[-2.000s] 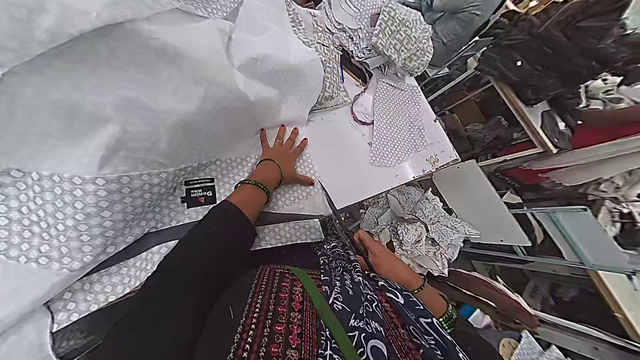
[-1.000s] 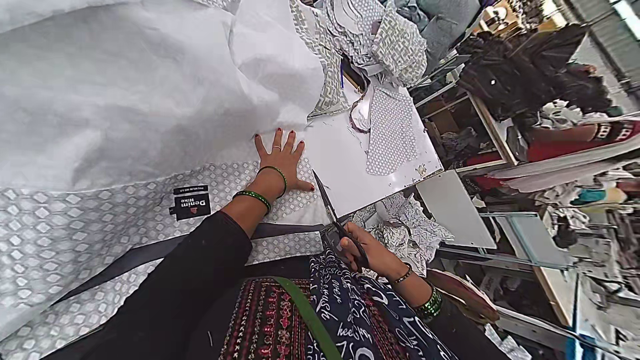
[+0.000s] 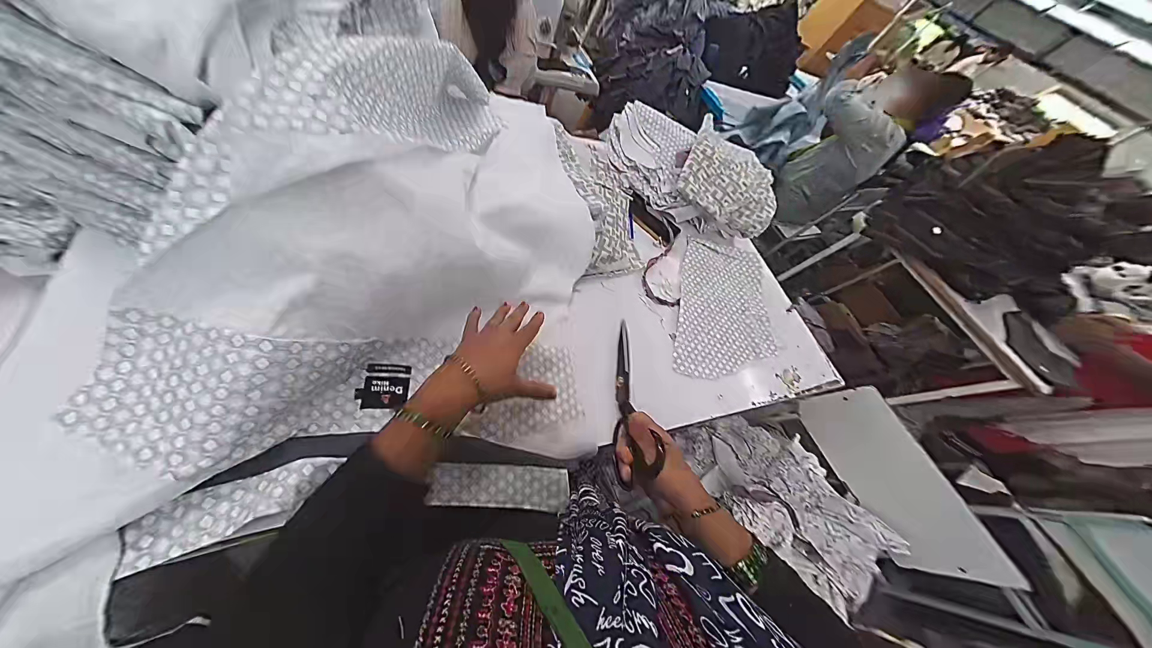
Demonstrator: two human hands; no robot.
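Note:
My left hand (image 3: 499, 360) lies palm down with fingers spread on a grey-and-white patterned fabric (image 3: 270, 378), near its right edge. Beside that hand, on the fabric, is a black label (image 3: 385, 387) bearing writing. Sheer white material (image 3: 360, 243) covers the fabric's upper part. My right hand (image 3: 652, 463) grips the handles of a pair of scissors (image 3: 623, 369). The blades look closed and point away from me over the white tabletop, apart from the fabric. A narrow patterned strip (image 3: 499, 486) lies along the near side, below my left hand.
Cut patterned pieces (image 3: 724, 310) and a rolled patterned cloth (image 3: 729, 180) lie on the white table (image 3: 621, 306). Crumpled scraps (image 3: 801, 504) sit below its right edge, beside a pale board (image 3: 909, 486). Dark cloth is heaped at the right. A person (image 3: 846, 135) is in the background.
The scissors have moved away from the fabric's right edge, and their blades now point forward over the tabletop. My left hand stays spread on the fabric. The view has shifted.

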